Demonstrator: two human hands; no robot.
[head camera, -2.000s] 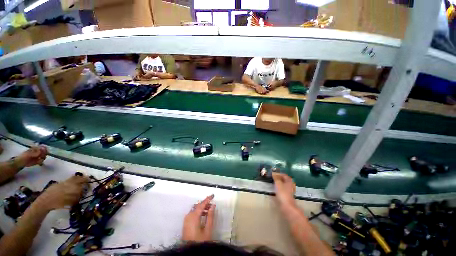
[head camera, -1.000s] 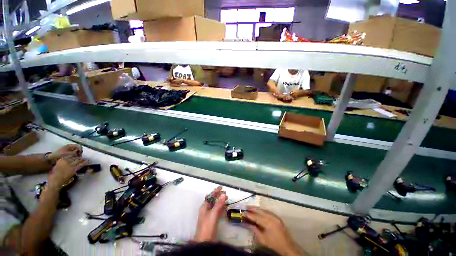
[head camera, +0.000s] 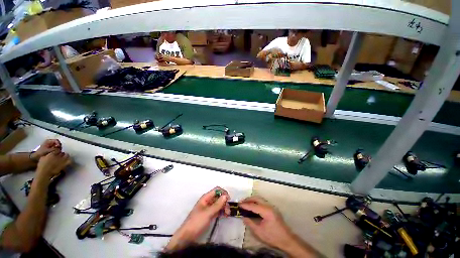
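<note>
My left hand is low in the middle of the view, with a small green circuit board between its fingertips. My right hand is just to its right, its fingers around a black and yellow wired unit. The unit lies sideways, its left end close to my left fingers. A thin black cable hangs below my left hand. My fingers hide part of the unit and the board.
A loose pile of units lies left, a dense pile right. Spaced units ride the green conveyor belt ahead, with an open cardboard tray beyond. A slanted post stands right. Another person's hands are at far left.
My right hand has come back from the belt to the bench and now holds a unit beside my left hand. Since a second ago, both hands have drawn closer together. The camera view has shifted.
</note>
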